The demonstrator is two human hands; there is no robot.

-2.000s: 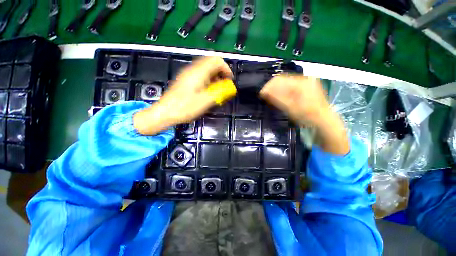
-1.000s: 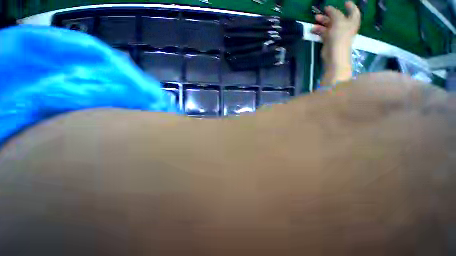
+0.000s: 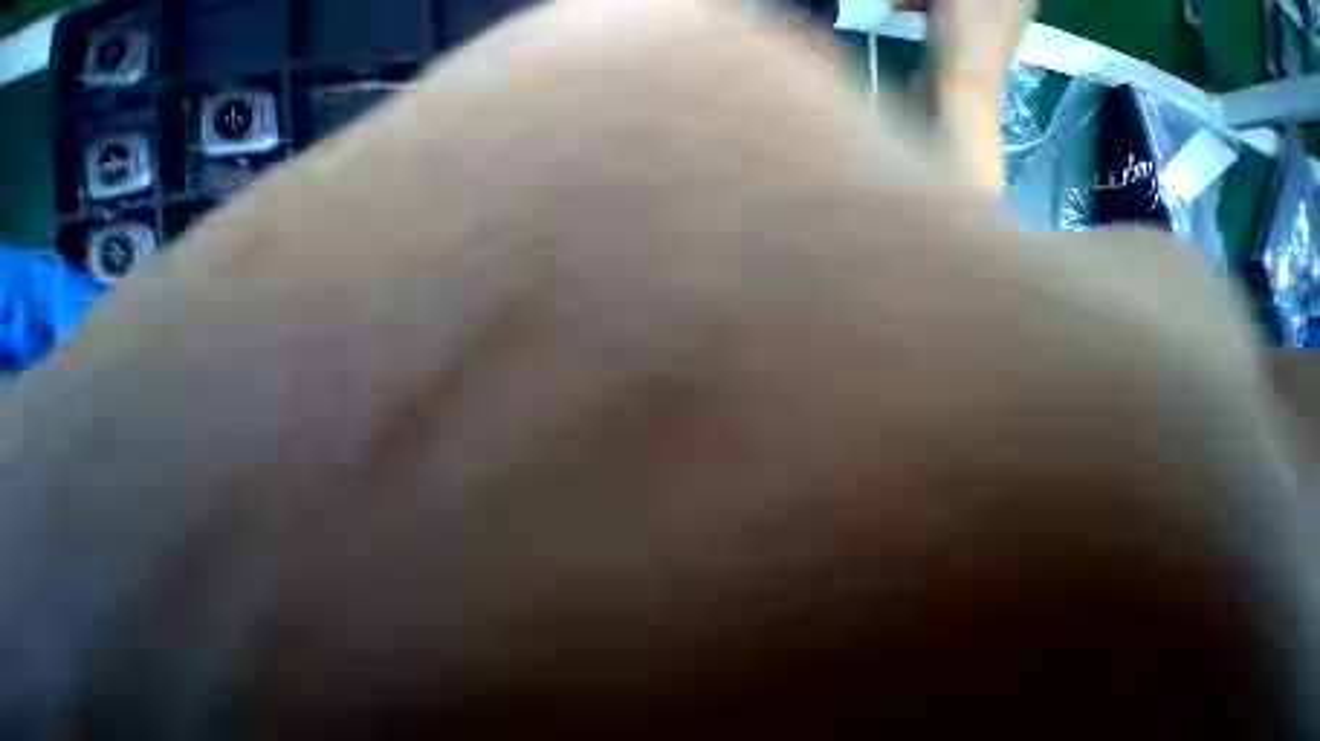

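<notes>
A large, blurred hand, apparently my left hand [image 3: 652, 377], is very close to the camera and covers most of the view; its fingers cannot be made out. My right hand [image 3: 982, 36] is at the top right, cut off by the upper edge; mostly wrist and forearm show. The black blister tray [image 3: 67, 145] shows at the upper left. Several grey-black watch cases sit back up in its pockets, one of them at the top left corner [image 3: 116, 55] and one in the second column [image 3: 236, 119]. The rest of the tray is hidden.
A clear plastic bag [image 3: 1074, 145] with black straps [image 3: 1122, 152] and a white label [image 3: 1200, 165] lies at the upper right. Pale metal edging [image 3: 1115, 65] borders the green belt [image 3: 1112, 20]. A blue sleeve [image 3: 41, 301] shows at the left edge.
The blurred hand has come up in front of the camera and now covers the middle higher up. My right hand has left through the upper edge in part. The view has shifted.
</notes>
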